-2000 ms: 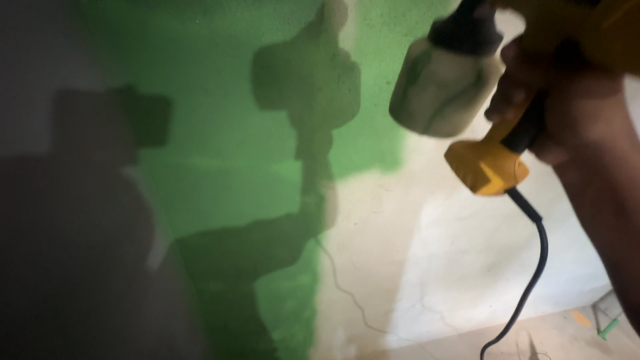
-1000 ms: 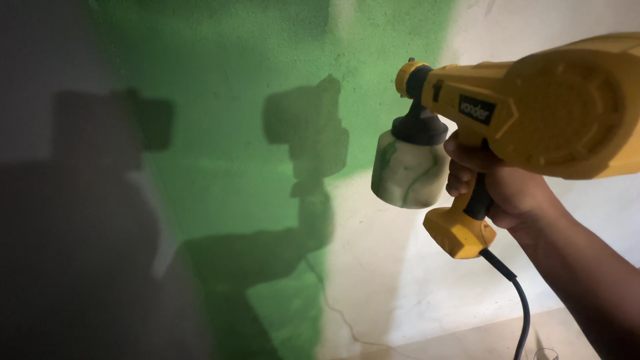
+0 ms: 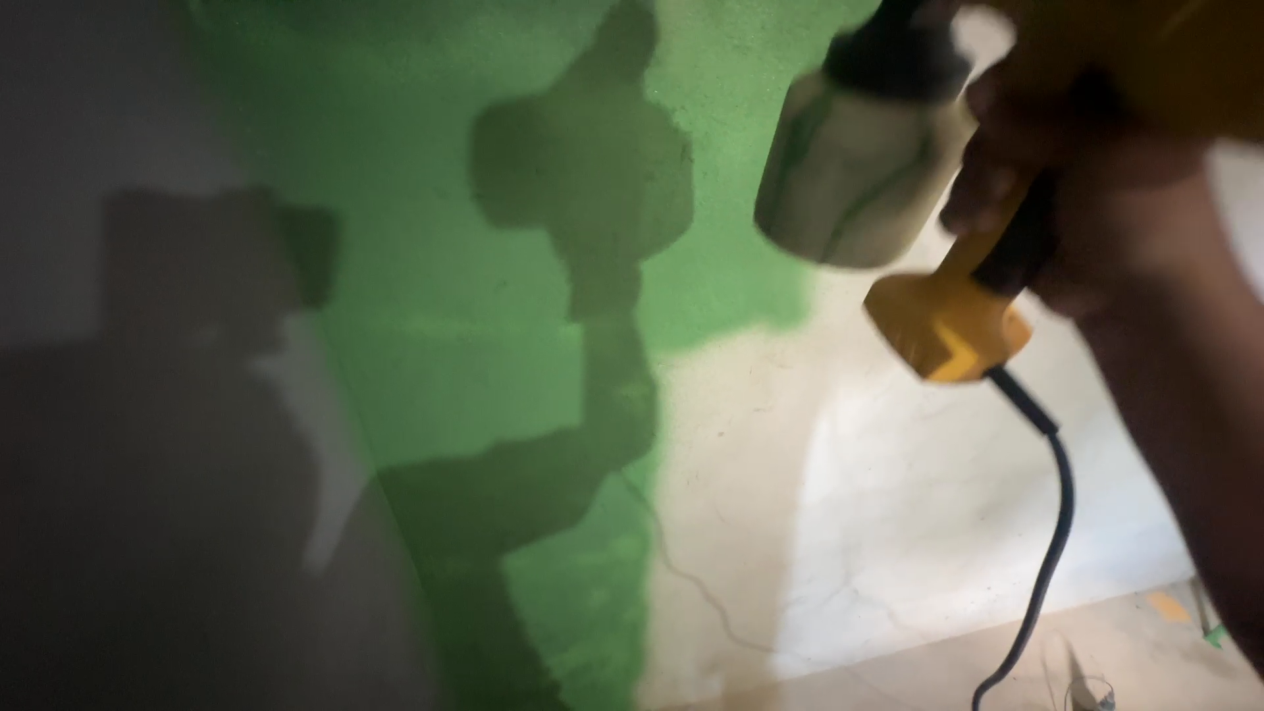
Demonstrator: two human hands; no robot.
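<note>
My right hand (image 3: pixel 1096 197), at the upper right, is closed around the handle of a yellow and black electric paint sprayer (image 3: pixel 953 331). The sprayer's whitish cup (image 3: pixel 854 173), streaked with green paint, hangs under its black collar; its nozzle lies beyond the top edge of the view. A black power cord (image 3: pixel 1062 494) runs down from the handle's base. Behind it, the wall has green paint (image 3: pixel 731 286) at the left and top, and a whitish unpainted part (image 3: pixel 908 494) at the lower right. My left hand is out of view.
A grey wall (image 3: pixel 118 109) meets the green one at a corner on the left. Dark shadows of an arm and the sprayer fall across both walls. Along the lower right lies the pale floor (image 3: pixel 948 671), with an orange patch and a small green thing near its edge.
From one second ago, my right hand and the sprayer have moved up, so the nozzle and much of the yellow body have left the view. The sprayer's shadow has risen too.
</note>
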